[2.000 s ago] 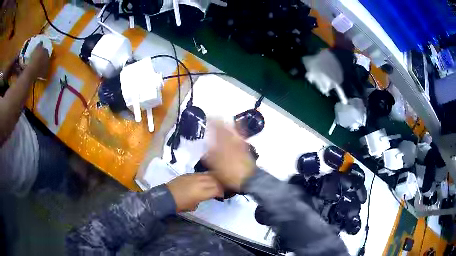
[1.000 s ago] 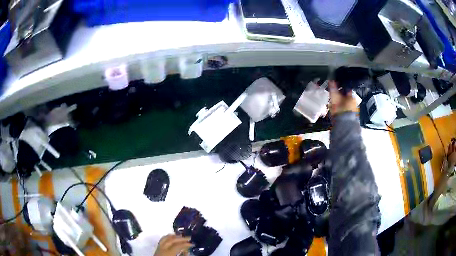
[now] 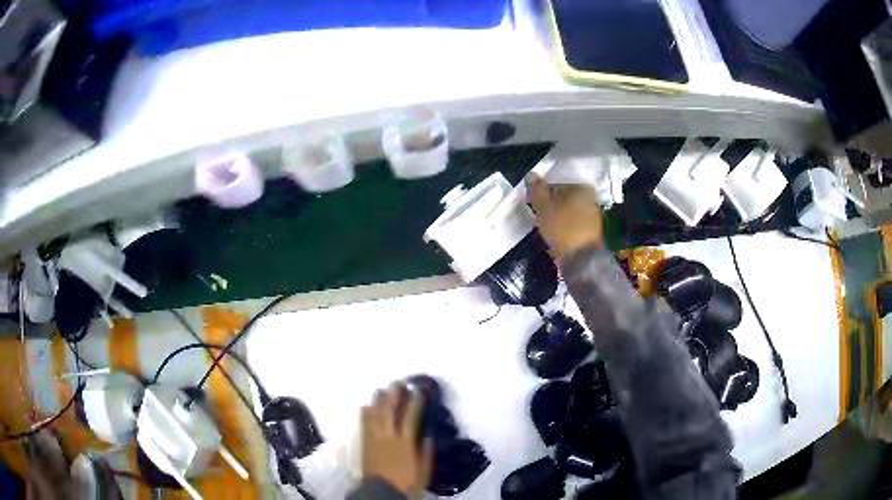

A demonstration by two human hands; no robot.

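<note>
My right hand (image 3: 569, 217) reaches over the green strip, its fingers on a white housing (image 3: 590, 168). It seems to grip the housing, but blur hides the fingertips. My left hand (image 3: 393, 439) is low on the white surface, blurred, fingers against the left side of dark shells (image 3: 455, 459). Whether it grips one cannot be told. A boxy white housing (image 3: 479, 227) with a black ball (image 3: 525, 273) below it sits left of my right hand. A loose pile of glossy black shells (image 3: 559, 344) lies around and partly under my right forearm.
White housings (image 3: 692, 186) stand at the back right. Three small cups (image 3: 416, 144) line the shelf edge. A black cable (image 3: 761, 327) lies at right. A black unit (image 3: 290, 427) and white units with antennas (image 3: 171, 430) are at left. Part of another person (image 3: 831, 454) shows at lower right.
My right hand has moved left, from the back-right units to the white housing near the middle. My left hand has come further into view beside the dark shells. The view has shifted slightly.
</note>
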